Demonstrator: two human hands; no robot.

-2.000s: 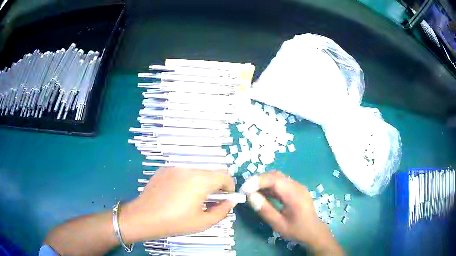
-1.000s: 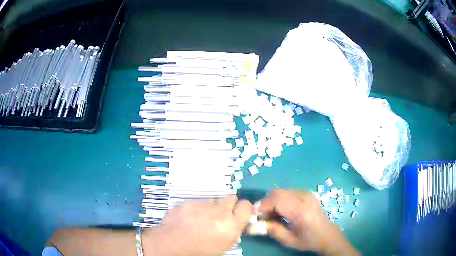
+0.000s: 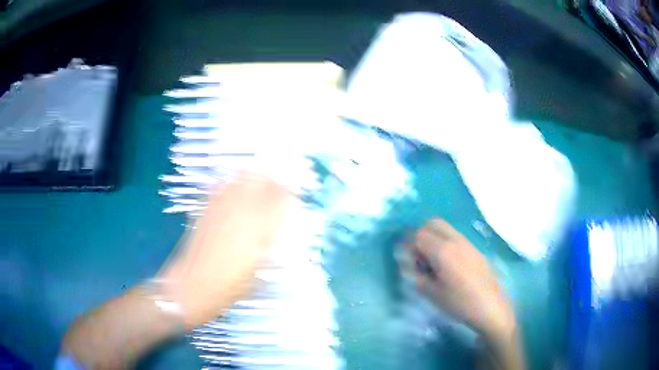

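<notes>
The row of silvery metal shafts point(image 3: 289, 311) lies ladder-like up the middle of the bench. My left hand point(image 3: 235, 235) is blurred and lies over the middle of the row; its fingers cannot be made out against the bright shafts. My right hand point(image 3: 451, 271) is to the right of the row, over the bench, with its fingers curled; blur hides whether anything is in it. A pile of whitish square pieces point(image 3: 372, 181) lies against the row's right side, smeared by blur.
A large whitish plastic bag point(image 3: 433, 87) in two lobes lies beyond the pile. A black tray point(image 3: 105, 170) with loose shafts point(image 3: 54, 123) is at the left. A blue tray point(image 3: 580, 289) with thin shafts is at the right edge. A yellow strip point(image 3: 332, 72) shows at the row's top.
My hands were together at the lower middle; they have parted. My left hand has moved up and left over the row, my right hand up and slightly right. The whole view has shifted and blurred.
</notes>
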